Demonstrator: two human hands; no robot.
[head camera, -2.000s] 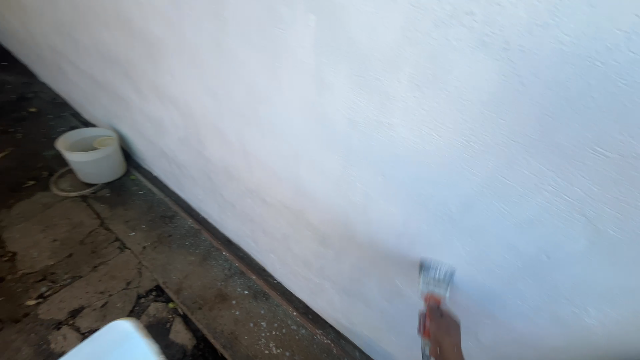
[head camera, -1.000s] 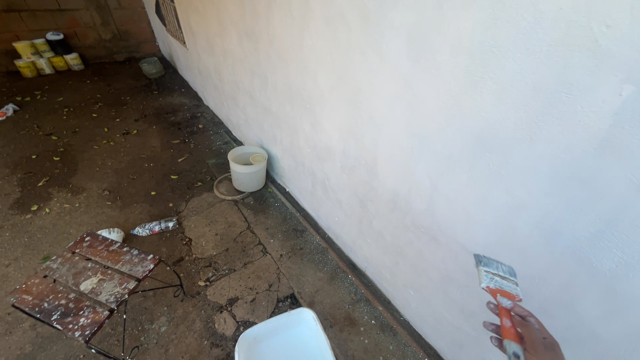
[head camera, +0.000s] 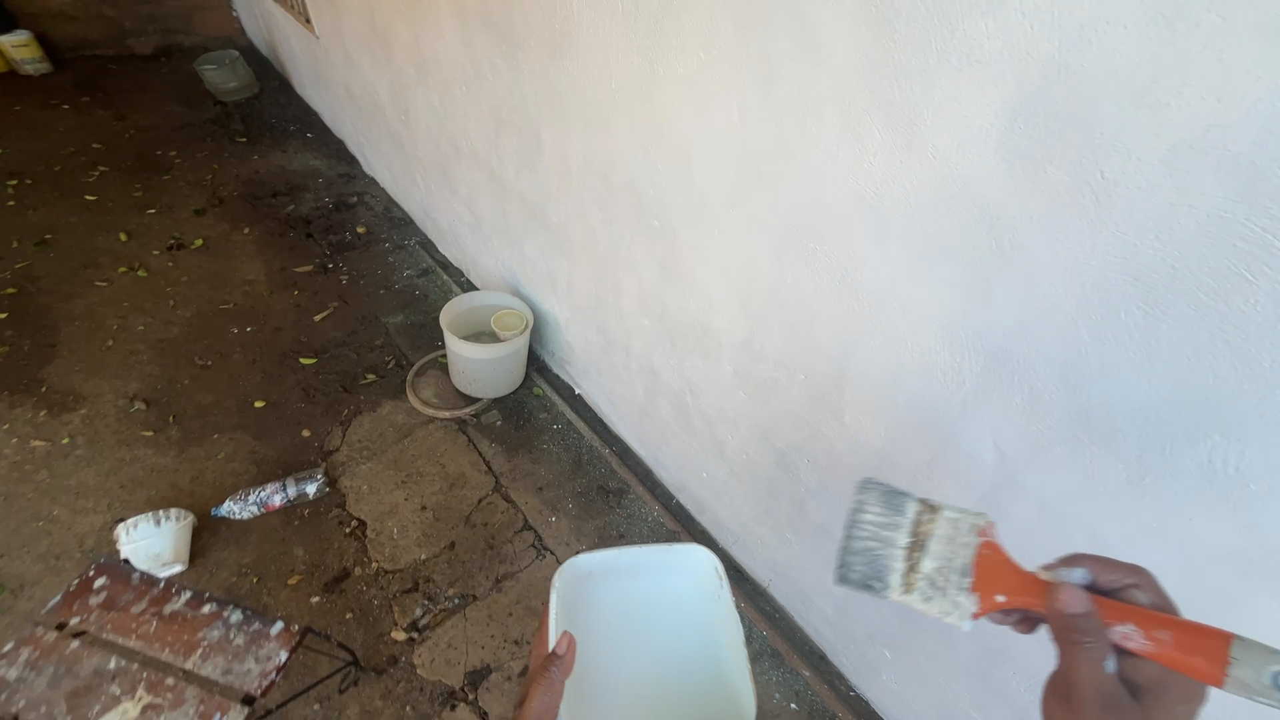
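Note:
My right hand (head camera: 1115, 635), at the lower right, grips the orange handle of a paintbrush (head camera: 1010, 580). Its wide bristles point left and its ferrule is caked with whitish paint. Behind the brush rises a white-painted wall (head camera: 760, 270); whether the bristles touch it I cannot tell. At the bottom centre my left hand (head camera: 548, 675) holds the left edge of a white plastic tub (head camera: 650, 630), thumb on the rim. The tub's inside looks white, and its lower part is cut off by the frame.
A white bucket (head camera: 488, 365) with a small cup (head camera: 508, 323) inside stands by the wall base, beside a round lid (head camera: 430, 400). On the cracked ground lie a plastic bottle (head camera: 272, 495) and a small white pot (head camera: 157, 540), near a paint-spattered wooden slatted stand (head camera: 165, 625). Farther off sits another bucket (head camera: 227, 75).
Two seconds ago the brush was at the wall with its bristles up; now it is tilted with bristles pointing left. My left hand has come into view on the tub. The view has shifted.

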